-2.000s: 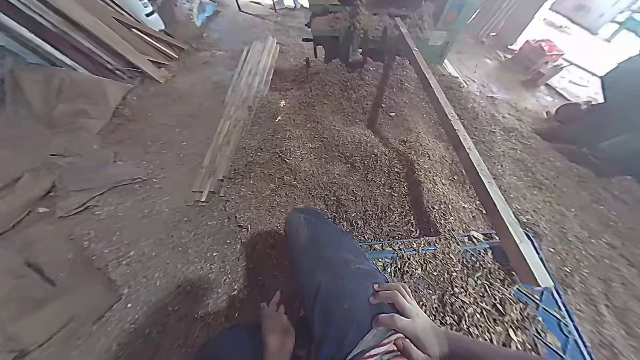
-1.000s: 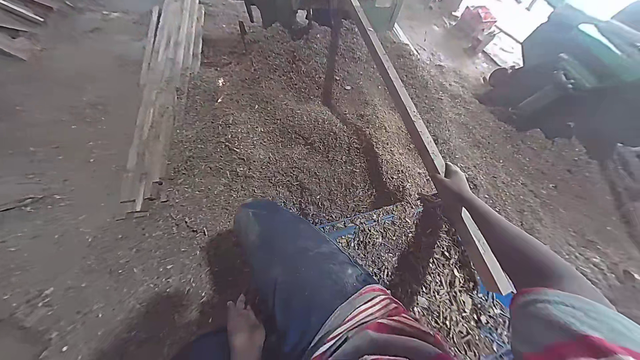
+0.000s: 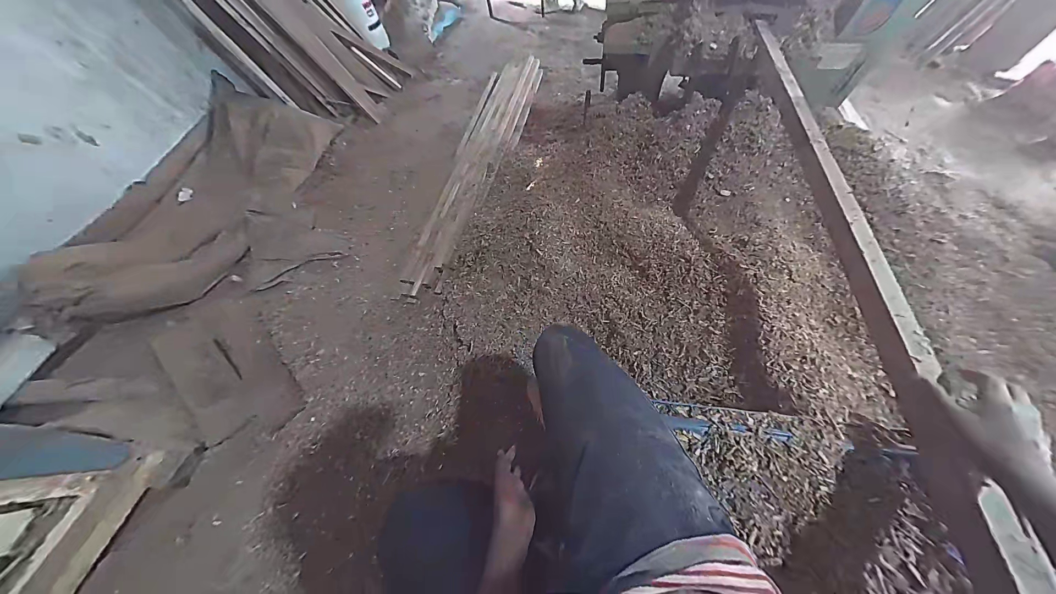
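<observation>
At the right edge, my right hand (image 3: 1002, 417) is blurred, its fingers against the right side of a long wooden beam (image 3: 858, 231). Whether they close around the wood cannot be told. The beam runs from a machine (image 3: 639, 62) at the top down to the lower right corner, over a blue-edged frame (image 3: 709, 426) partly covered with wood shavings (image 3: 759, 478). My left hand does not show. Between my legs is what looks like a bare foot (image 3: 513, 503). My raised knee (image 3: 565, 351) is in dark trousers.
Several long wooden strips (image 3: 474, 177) lie bundled on the floor ahead. A heap of wood shavings (image 3: 602, 247) spreads around the machine's base. Crumpled brown sheeting (image 3: 157, 264) lies by the left wall, with boards (image 3: 297, 49) leaning beyond and a wooden frame (image 3: 91, 528) at lower left.
Two seconds ago my right hand lay on my thigh. One second ago it was around the beam; now it is at the beam's right side. The view has swung left since the middle frame.
</observation>
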